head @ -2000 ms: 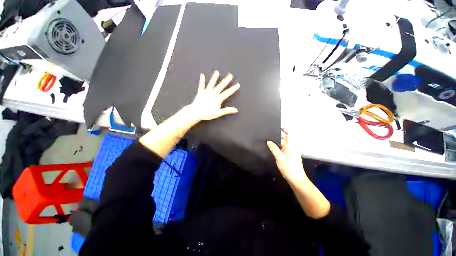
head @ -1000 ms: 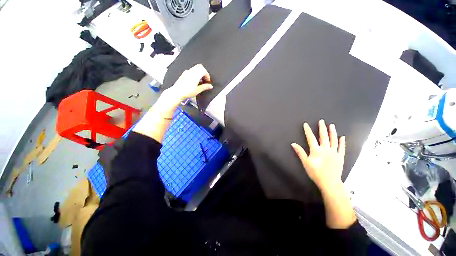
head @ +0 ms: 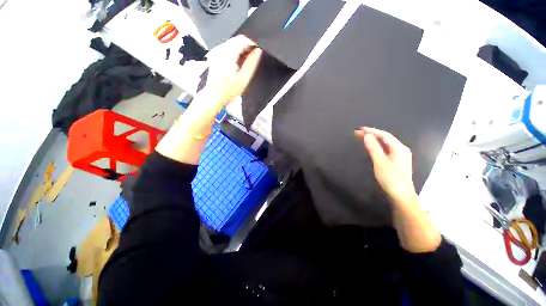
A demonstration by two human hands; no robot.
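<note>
A wide dark cut panel (head: 371, 83) lies flat on the white table in front of me, its lower end hanging toward my lap. A second dark panel stack (head: 299, 30) lies to its left, across a pale gap. My left hand (head: 234, 66) holds the near edge of a panel from that stack, with the edge lifted and folded. My right hand (head: 389, 155) is over the wide panel, fingers curled and thumb near the fingertips; whether it pinches any cloth cannot be told.
The sewing machine head (head: 515, 122) is at the right, with orange and red scissors (head: 516, 239) below it. A blue crate (head: 230, 179) and red stool (head: 108, 143) are at the left. A grey-white housing (head: 218, 21) and more scissors (head: 166, 32) are at the upper left.
The view has swung left since the oldest frame. My left hand has moved up and lifted the left panel's edge. My right hand was spread flat and is now curled.
</note>
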